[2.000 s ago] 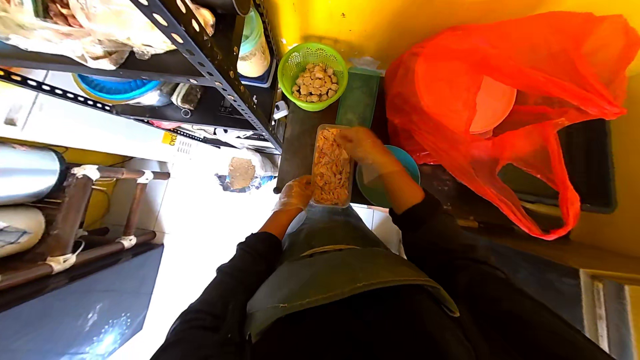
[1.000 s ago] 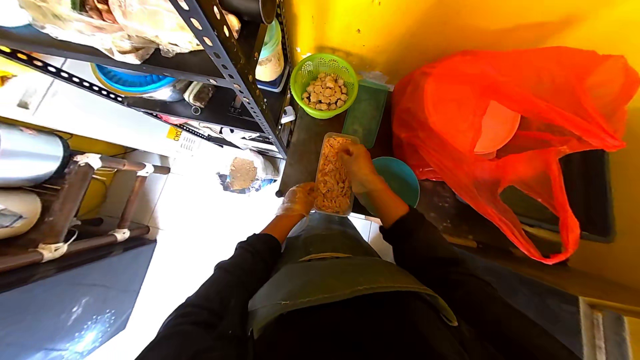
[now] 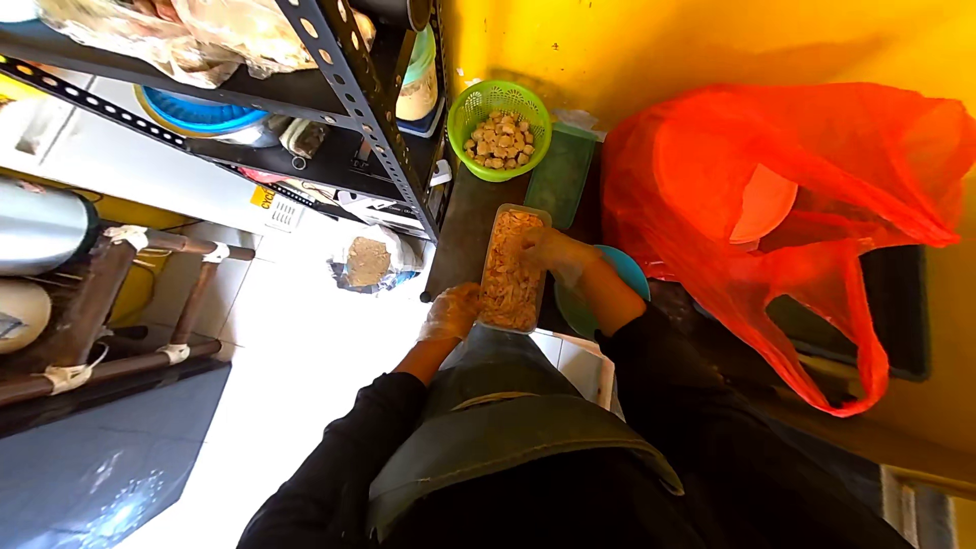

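A clear rectangular plastic container (image 3: 512, 293) full of shredded orange-brown food lies at the table's near edge. My left hand (image 3: 451, 311), in a clear plastic glove, grips its left side near the bottom corner. My right hand (image 3: 560, 253), also gloved, rests with its fingertips on the food in the upper half; whether they pinch any of it cannot be seen. Partly under my right wrist is a round teal bowl (image 3: 627, 268). Beyond the container stand a green perforated basket (image 3: 462, 126) of small brown chunks and a flat green lid (image 3: 560, 179).
A large red plastic bag (image 3: 648, 175) with round things inside fills the right of the table. At the left rises a black perforated metal shelf (image 3: 366, 99) with bags and jars. A bag of brown powder (image 3: 368, 261) sits on the floor, near a brown pole rack (image 3: 84, 305).
My right hand has stayed over the upper part of the container, and my left hand has kept its place at the container's lower left side.
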